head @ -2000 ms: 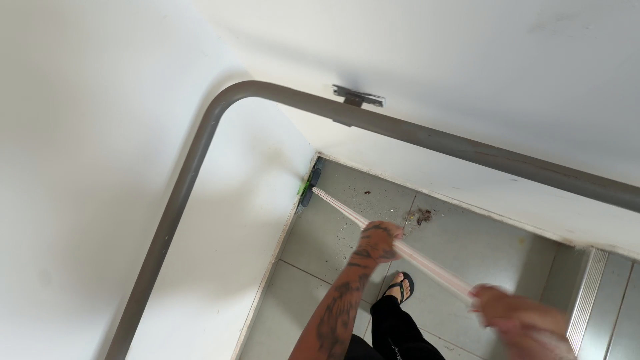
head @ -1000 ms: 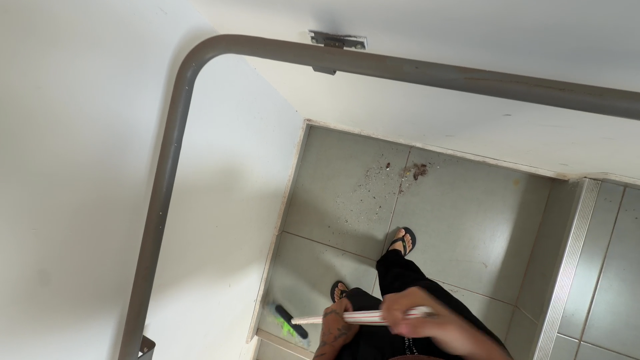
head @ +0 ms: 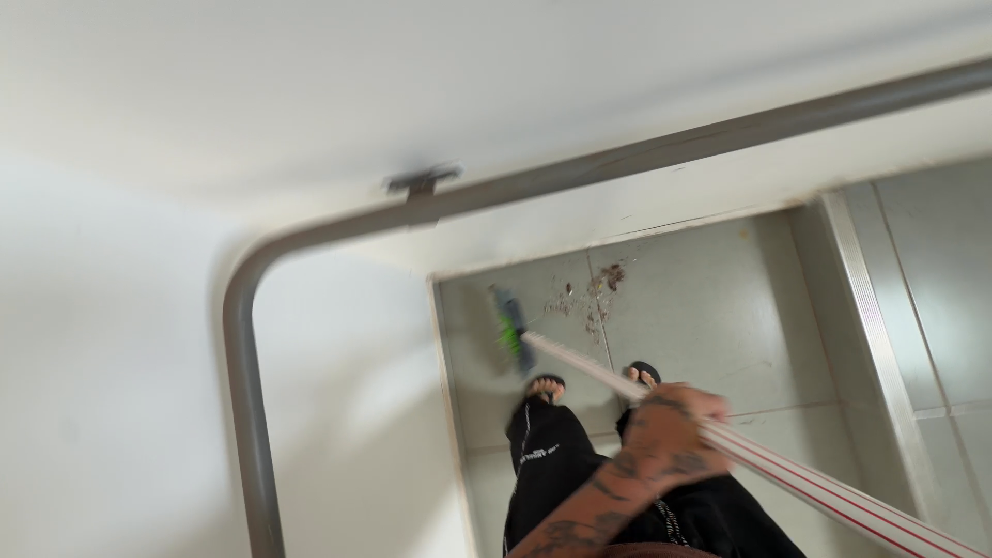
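Observation:
A long broom handle, white with red stripes, slants from the lower right toward the left. My left hand, at the end of a tattooed forearm, is closed around its middle. At the handle's far end the blurred blue-and-green broom head is over the floor tiles, near the left wall and just beyond one foot. To the right of the broom head, apart from it, lies scattered debris with a brown clump and fine bits. My right hand is outside the view.
A grey metal handrail runs along the white walls and bends at the corner, held by a wall bracket. A step edge with a ribbed metal strip is at the right. My feet in flip-flops stand below the debris.
The broom head has moved from beside my feet at the lower left up toward the debris. My right hand, seen on the handle before, has left the view. The view has tilted.

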